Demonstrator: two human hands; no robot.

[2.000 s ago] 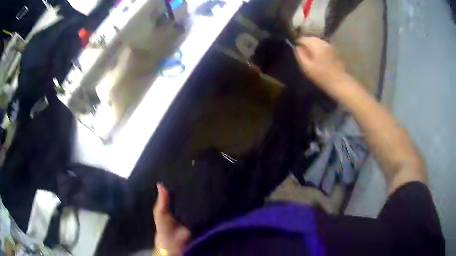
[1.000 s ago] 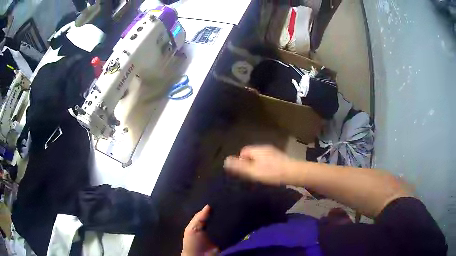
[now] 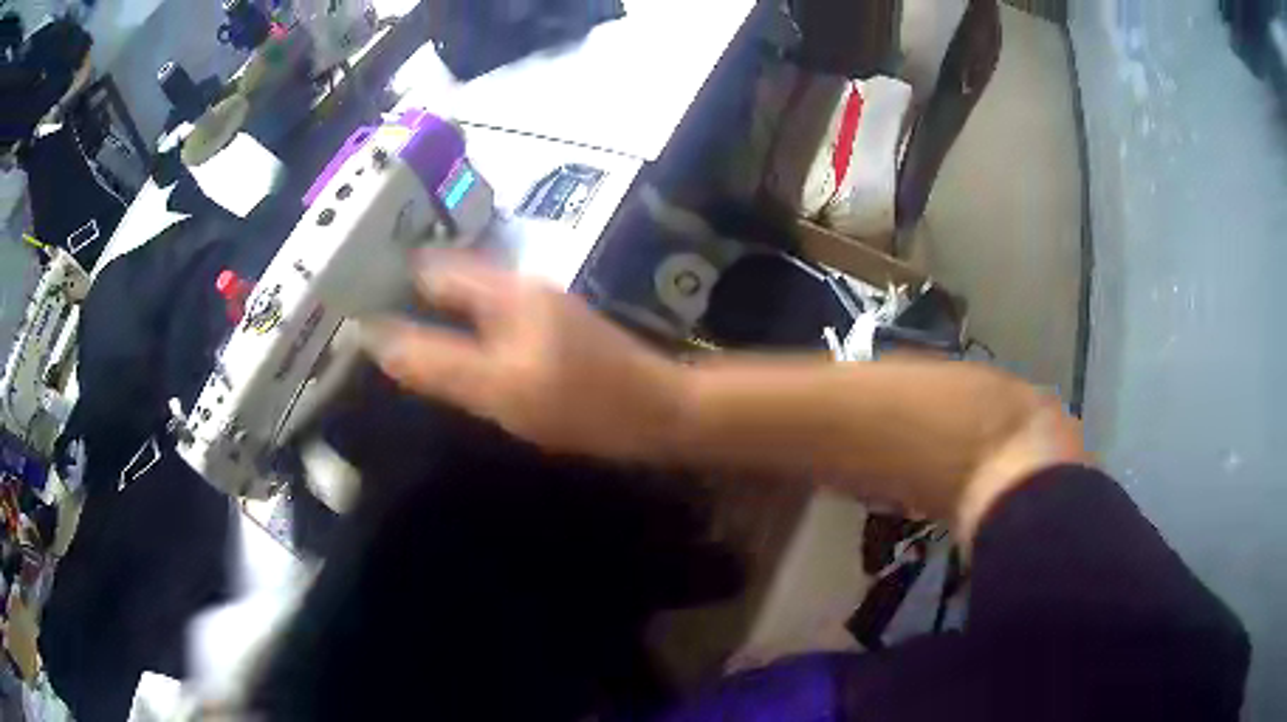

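Observation:
Black cloth [image 3: 480, 578] lies in a large dark mass over my lap and the near end of the white machine table. My right hand [image 3: 494, 346] is blurred, with fingers spread beside the white sewing machine [image 3: 332, 282], at the upper edge of the cloth. Whether it grips the cloth cannot be told. My left hand cannot be made out. A small pale blurred patch [image 3: 332, 477] shows near the machine's needle end; what it is cannot be told.
A dark patterned card or tray [image 3: 562, 193] lies on the table. Right of the table are a cardboard box [image 3: 868, 257] with a black tied bundle [image 3: 776, 299] and a red-striped white sack [image 3: 861, 155]. More black garment pieces [image 3: 134, 564] are heaped left of the machine.
My right hand has moved from above my lap up and left to the machine. The black cloth has risen over the table's near end. My left hand and the blue scissors no longer show.

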